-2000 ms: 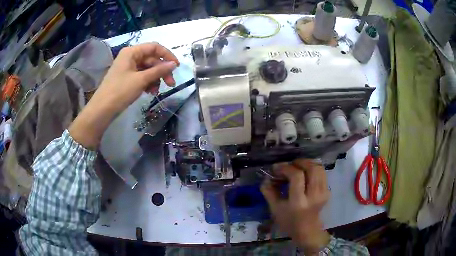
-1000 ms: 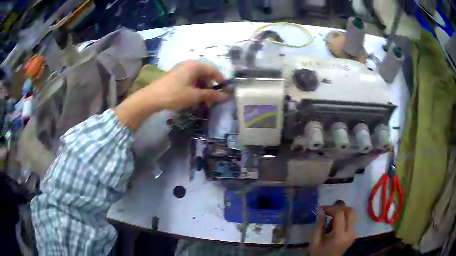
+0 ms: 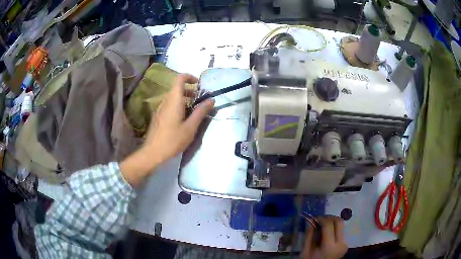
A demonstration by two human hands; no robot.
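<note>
The cream-white overlock machine (image 3: 283, 111) stands in the middle. Its front cover (image 3: 319, 179) is closed. The silver side cloth plate (image 3: 217, 162) lies flat left of the head. My left hand (image 3: 174, 119) is at the outer end of the dark presser arm (image 3: 230, 90), which is swung out left; thumb and fingers are around its end. A fine thread shows beside the fingertips. My right hand (image 3: 326, 239) is low at the front edge, right of the blue pad (image 3: 240, 215), its fingers closed around slim silver tweezers (image 3: 309, 218).
Grey-brown garment pieces (image 3: 83, 116) and an olive-green piece (image 3: 146, 96) lie at left. Red-handled scissors (image 3: 392, 206) and a long olive strip (image 3: 434, 146) are at right. Thread cones (image 3: 368, 45) stand behind the machine. A yellow loop lies at the back.
The front cover has closed and the side cloth plate now lies flat, covering the looper area. My left hand moved to the presser arm's end. My right hand drew back from the machine front with the tweezers.
</note>
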